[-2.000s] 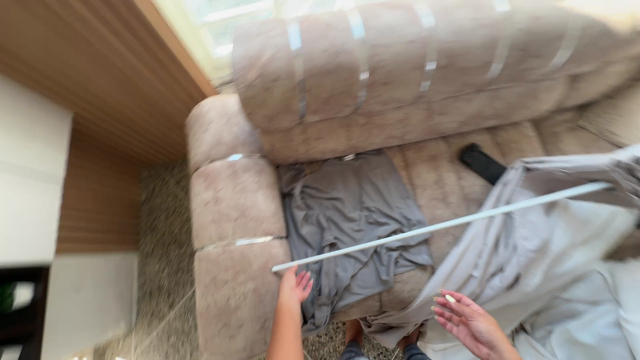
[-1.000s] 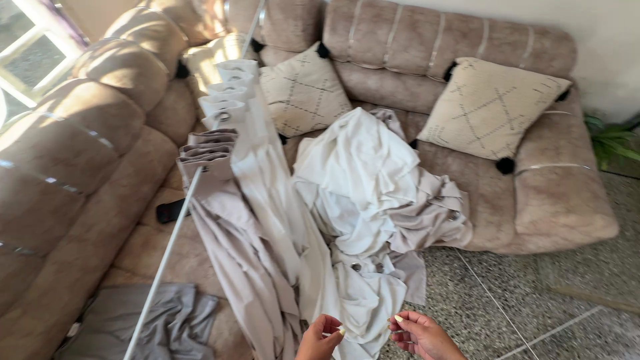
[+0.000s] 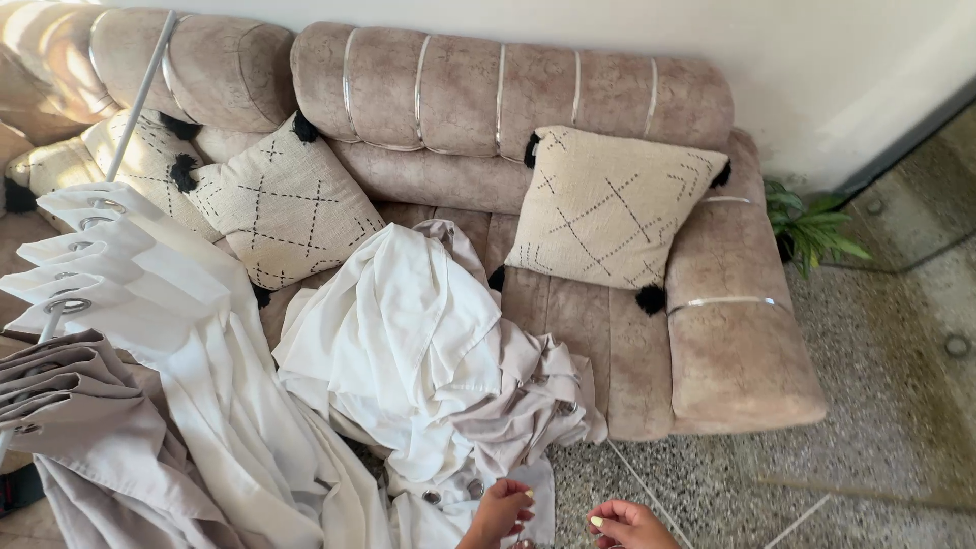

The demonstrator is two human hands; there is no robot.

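Observation:
My left hand [image 3: 505, 512] is at the bottom centre, over the lower edge of a white curtain with metal grommets [image 3: 431, 497], fingers curled with no object visible in them. To its right my right hand [image 3: 621, 524] hovers above the speckled floor, fingers bent and likewise without a visible object. A heap of white curtain [image 3: 404, 320] and mauve-grey curtain [image 3: 526, 396] lies on the sofa seat and hangs over its front. At the left, a white grommet curtain [image 3: 198, 335] and a bunched grey grommet curtain [image 3: 114, 442] are threaded on a pale curtain rod [image 3: 141, 95].
The brown sofa [image 3: 732, 366] runs along the wall. Patterned cushions with black tassels [image 3: 290, 206] [image 3: 618, 206] rest on it. A dark object [image 3: 21, 488] lies at the lower left. A green plant [image 3: 812, 229] stands beside the right armrest on the terrazzo floor [image 3: 877, 427].
My left hand has left the rod's end, where it was two seconds ago. Both hands are now by the curtain heap's lower edge. The view has swung to the right.

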